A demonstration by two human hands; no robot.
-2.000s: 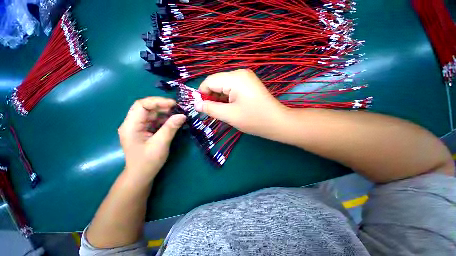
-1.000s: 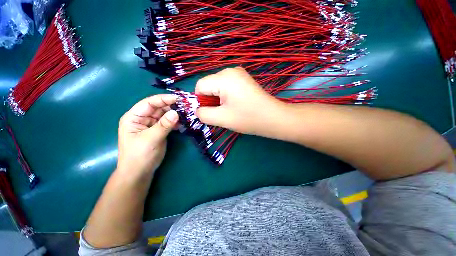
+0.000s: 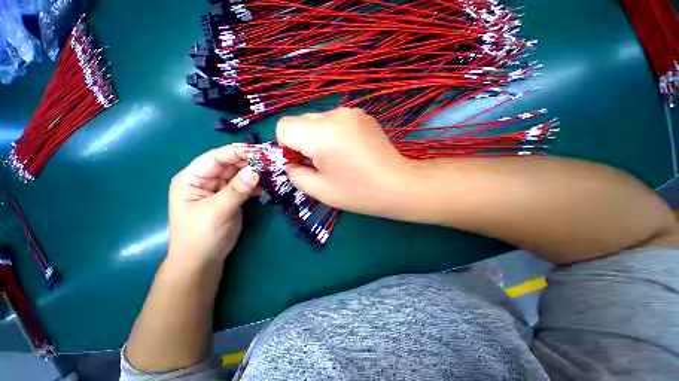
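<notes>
My right hand (image 3: pixel 339 160) is closed on a bunch of red lead wires (image 3: pixel 295 155), their pale tips pointing left. My left hand (image 3: pixel 212 193) has thumb and index fingertips pinched at these tips; a small dark connector housing seems to be between them, mostly hidden. Black connector housings (image 3: pixel 304 225) with red wires lie just below and right of the fingertips. Above the hands lies a large fan of part-assembled harnesses (image 3: pixel 357 56), black housings at its left, pale crimp terminals (image 3: pixel 495 37) at its right.
A spare red wire bundle (image 3: pixel 63 104) lies at left, below clear plastic bags (image 3: pixel 63 22). A thin single harness (image 3: pixel 31 238) and a dark-ended bundle (image 3: pixel 22 309) lie lower left. Another red wire bundle (image 3: pixel 655 37) is far right. The green tabletop's front edge (image 3: pixel 417 275) runs near my body.
Both hands have shifted slightly left, and the fingertips and wire tips are closer together than two seconds ago. The harness pile and side bundles also appear a little further left.
</notes>
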